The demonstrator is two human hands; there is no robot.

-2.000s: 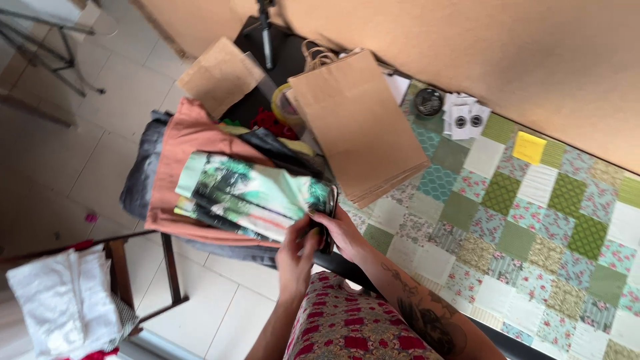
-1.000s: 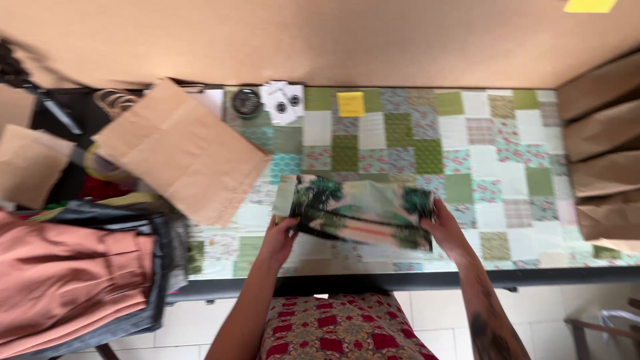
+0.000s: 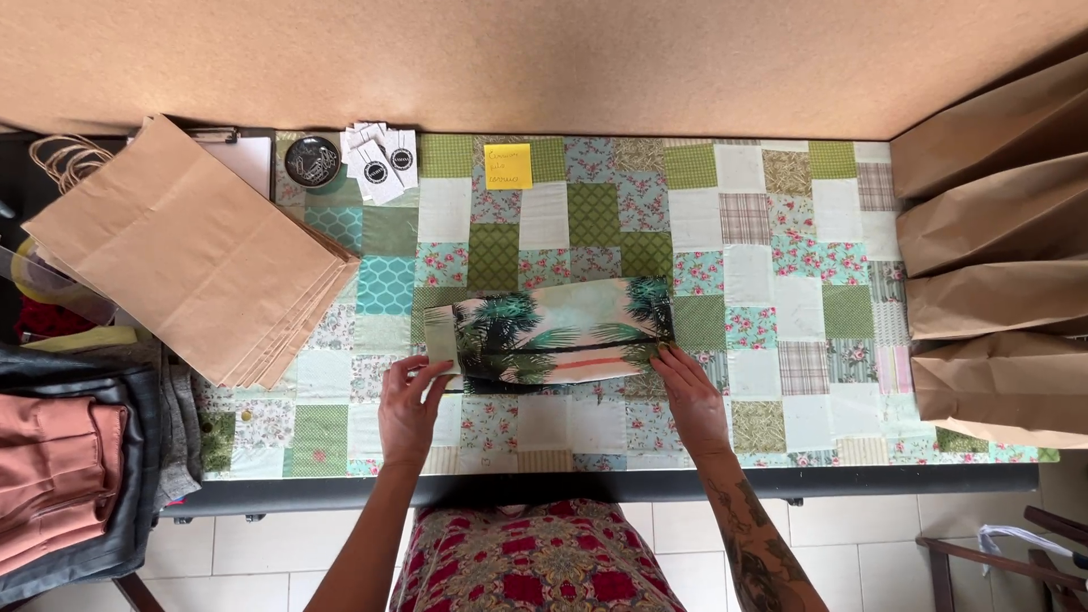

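A folded palm-print fabric garment [image 3: 561, 331] lies on the patchwork tablecloth, a little left of the table's middle and near its front edge. My left hand [image 3: 410, 406] pinches the garment's lower left corner, by a pale green strip, between thumb and fingers. At the lower right corner, my right hand [image 3: 690, 393] grips the fabric edge with its fingertips. Both forearms reach in from the front edge of the table.
Flat brown paper bags [image 3: 195, 255] with twisted handles lie left. Behind are a dish of paper clips [image 3: 313, 161], printed tags [image 3: 380, 163] and a yellow sticky note [image 3: 508, 167]. Standing paper bags [image 3: 994, 297] line the right side. Folded clothes [image 3: 59, 476] are piled front left.
The palm-print garment has moved from over the clothes pile at the left onto the patchwork cloth. My hands, together at one end of it before, are now at its two lower corners. The view has swung right.
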